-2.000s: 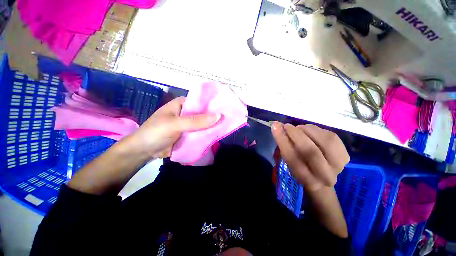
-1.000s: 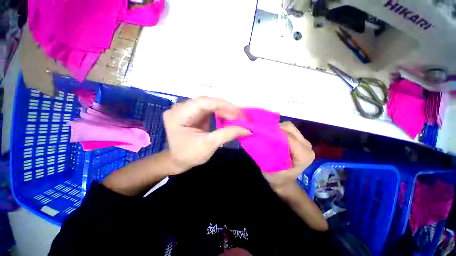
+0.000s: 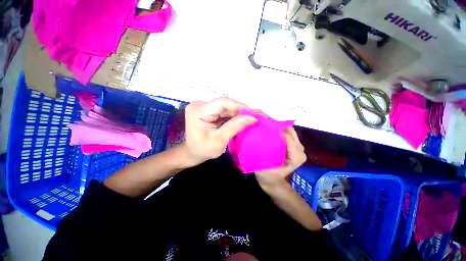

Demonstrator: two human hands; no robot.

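A small hot-pink cloth piece [image 3: 261, 148] is held between both hands over the lap, at the table's front edge. My left hand [image 3: 212, 130] grips its upper left side with thumb and fingers. My right hand [image 3: 292, 155] holds its right side from behind; the cloth hides part of those fingers. The cloth is slightly blurred, and a pointed corner sticks out at its upper right.
The sewing machine [image 3: 409, 26] stands at upper right. Snips [image 3: 356, 55] and scissors [image 3: 367, 102] lie beside it, near a pink stack [image 3: 410, 117]. A hot-pink heap [image 3: 87, 30] lies at upper left. Blue baskets [image 3: 43, 148] with pink pieces [image 3: 105, 133] stand below.
The cloth was turned from its light-pink side to its hot-pink side. My right hand, earlier apart and pinching a thin thing at the cloth's edge, has come in to hold the cloth.
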